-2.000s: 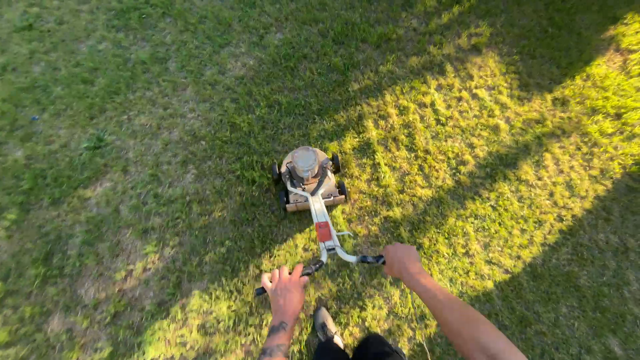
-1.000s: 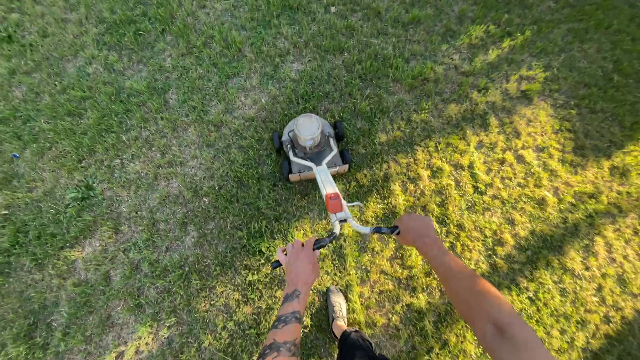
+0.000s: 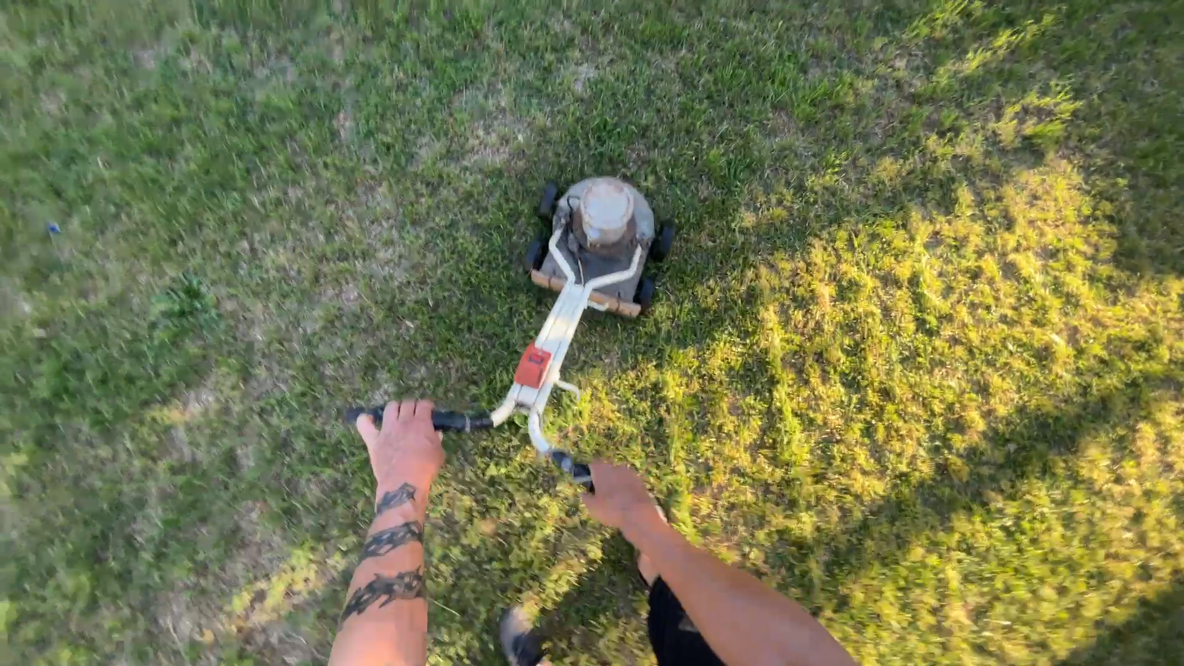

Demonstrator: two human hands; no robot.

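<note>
A walk-behind lawn mower (image 3: 606, 222) with a round, worn engine cover and dark wheels stands on the grass ahead of me. Its white handle shaft (image 3: 560, 328) slants down toward me and carries a red box (image 3: 533, 366). Two curved bars with black grips branch from the shaft's near end. My left hand (image 3: 403, 444) is closed over the left black grip (image 3: 462, 421), its fingers over the top. My right hand (image 3: 618, 492) is wrapped around the right grip (image 3: 572, 468), most of which it hides.
Patchy short grass (image 3: 370, 213) lies all around, shaded at the left and sunlit at the right. A leafy weed (image 3: 188, 301) grows at the left, with a small blue object (image 3: 54, 228) beyond it. My shoe (image 3: 521, 636) shows at the bottom edge.
The mower has turned, so its handle now slants down to the left. My left hand has gone forward and left with its grip, while my right hand has come back nearer my body.
</note>
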